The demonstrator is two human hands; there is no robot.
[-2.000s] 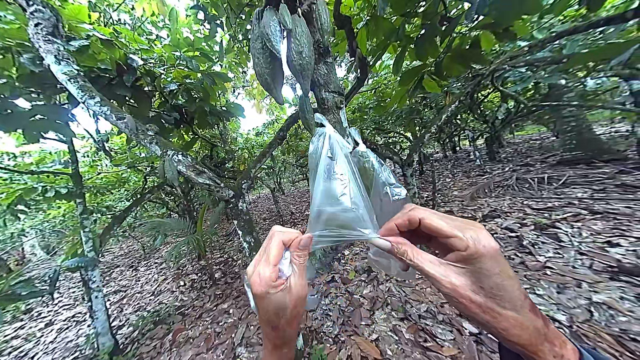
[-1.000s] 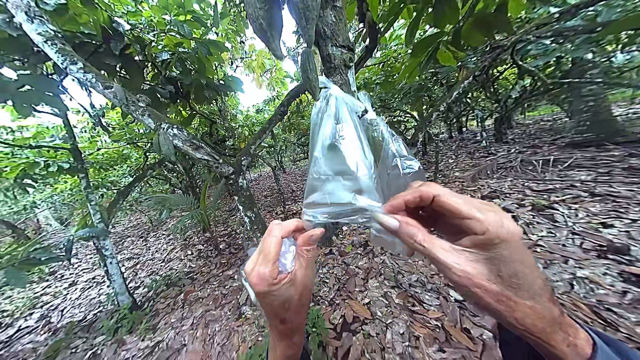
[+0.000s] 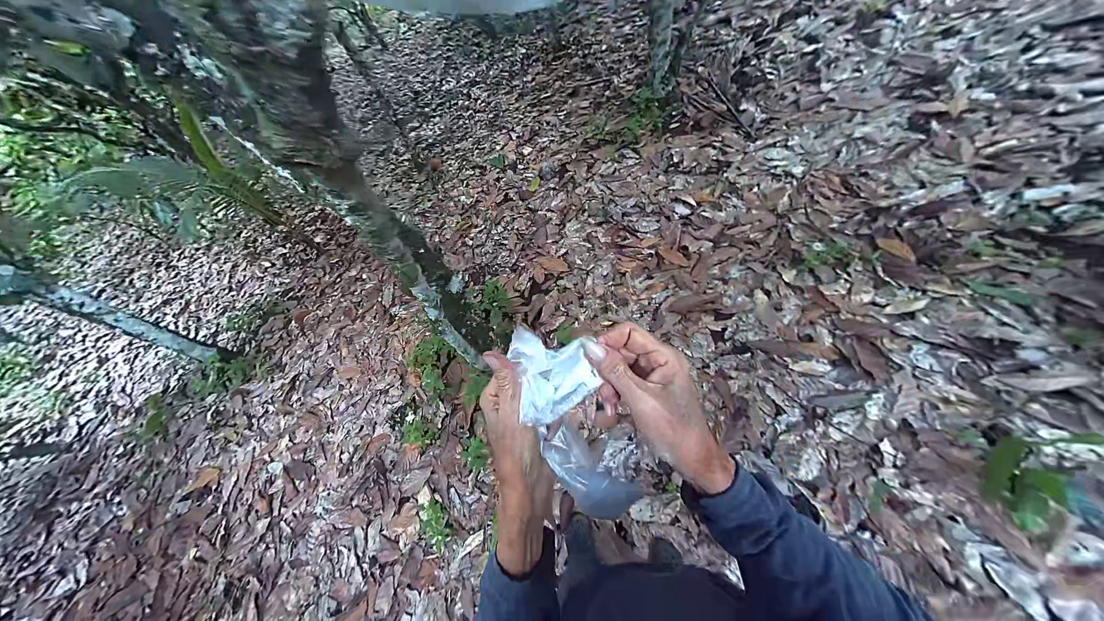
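Low in front of my body, both hands are on crumpled, clear-whitish plastic bags [image 3: 554, 379]. My left hand [image 3: 511, 423] grips the bunched plastic from its left side, thumb up. With thumb and fingers, my right hand [image 3: 651, 392] pinches the upper right edge of the same plastic. A looser translucent part [image 3: 595, 483] hangs below between the wrists. How many bags are in the bunch I cannot tell. At the top edge of the view a pale, blurred strip of plastic [image 3: 466, 4] shows.
A lichen-marked tree trunk [image 3: 379, 224] slants down just left of my hands. A thinner trunk [image 3: 129, 323] leans at the far left, another [image 3: 662, 52] stands farther off at the top. Dry leaf litter [image 3: 828, 345] covers the ground, and green leaves [image 3: 1026, 483] are at the right.
The view has tilted down to the ground. My hands have left the bag hanging by the cacao pods; my right hand now pinches the crumpled plastic at my left hand.
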